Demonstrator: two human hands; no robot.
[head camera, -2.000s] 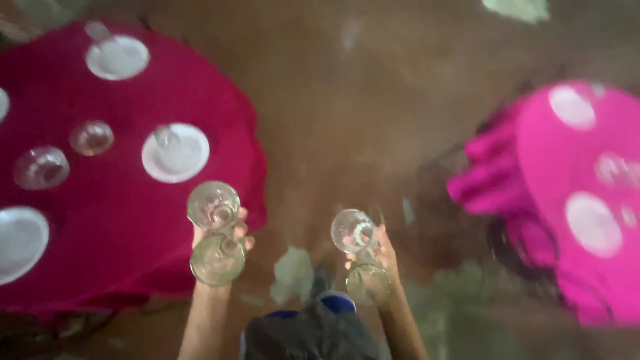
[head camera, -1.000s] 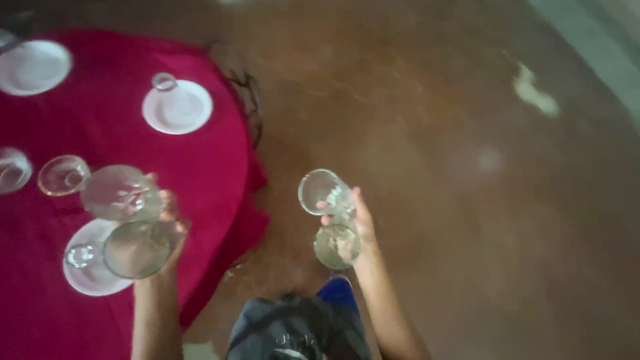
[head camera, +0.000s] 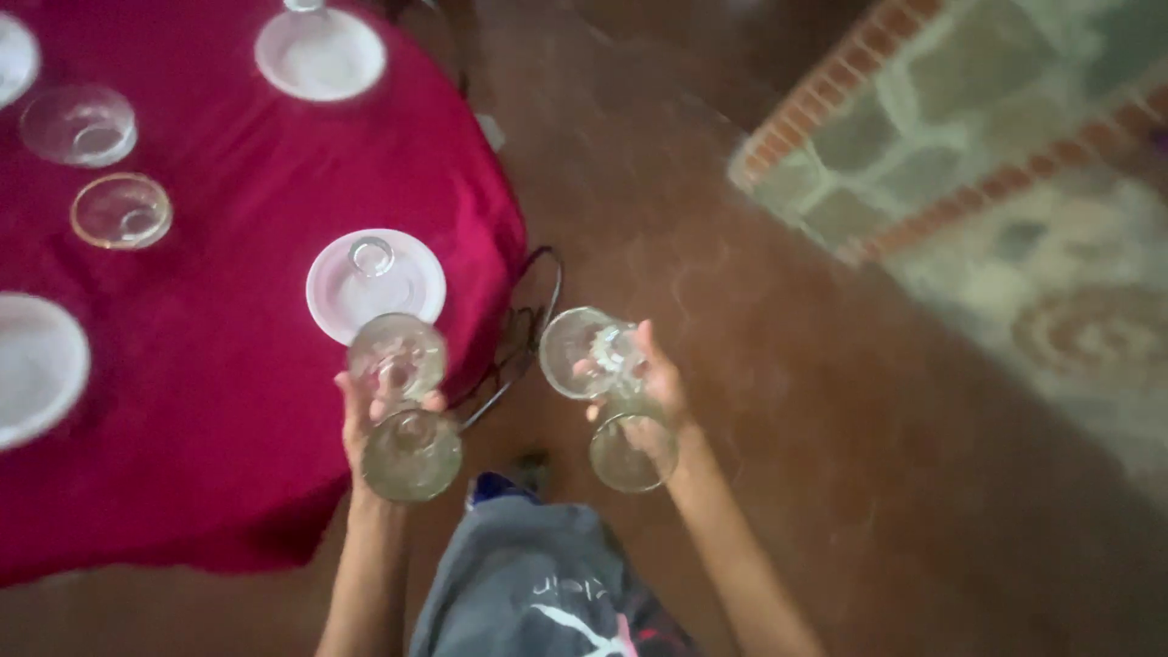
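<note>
My left hand (head camera: 388, 401) is closed around two clear glasses, one (head camera: 397, 358) farther from me and one (head camera: 412, 456) nearer, both seen from above. The farther one overlaps the near edge of a white plate (head camera: 330, 297) in view; whether they touch I cannot tell. Another pair is in my right hand (head camera: 652, 383), over the floor: a clear glass with a patterned base (head camera: 584, 354) and a plainer one (head camera: 634, 453) below it. The fingers show partly through the glass.
On the left stands a round table with a red cloth (head camera: 228, 383), bearing several white plates, a glass bowl (head camera: 82, 128) and a gold-rimmed glass bowl (head camera: 123, 212). Dark curved metal (head camera: 552, 283) juts out beside it. A brick-edged stone structure (head camera: 839, 119) lies at upper right.
The view has shifted a lot; the pink-clothed table seen two seconds ago at right is out of view, and the stone structure shows more. Both hands keep their glasses and are closer together.
</note>
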